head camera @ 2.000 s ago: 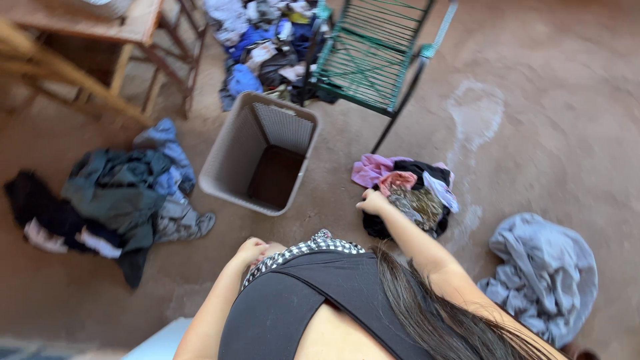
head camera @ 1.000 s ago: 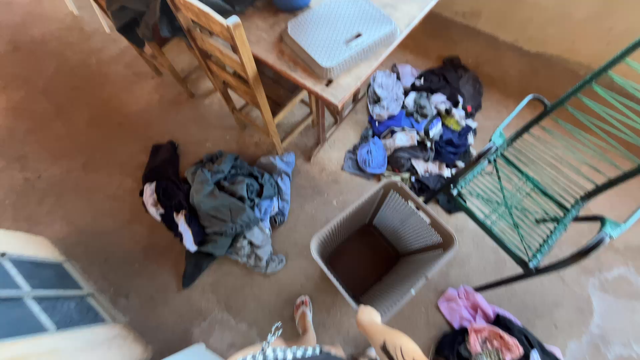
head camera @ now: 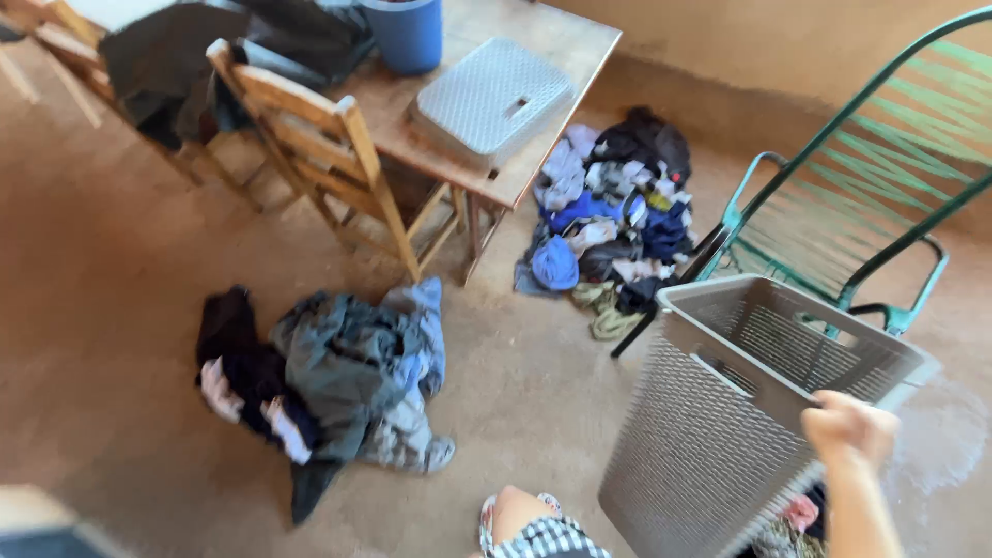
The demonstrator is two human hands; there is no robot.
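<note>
My right hand (head camera: 849, 426) is closed on the rim of a grey-brown plastic laundry basket (head camera: 713, 442), which it holds tilted at the lower right. The part of the basket's inside that shows holds no clothes. Behind the basket's lower edge a pink cloth (head camera: 800, 511) and other clothes show on the floor. Left of the basket lies a pile of dark, green and blue clothes (head camera: 349, 372). A larger mixed clothes pile (head camera: 604, 217) is beyond it, near the wall. My left hand is out of view.
A green corded chair (head camera: 837, 225) stands right behind the basket. At the upper left are a wooden table (head camera: 480, 186) bearing a woven-pattern plastic lid (head camera: 496, 97) and a blue bucket (head camera: 407, 35), and a wooden chair (head camera: 310, 132) beside it.
The basket stood on the floor between the piles earlier; my right hand now has it by the rim, moved right and tilted. The view has swung toward the table.
</note>
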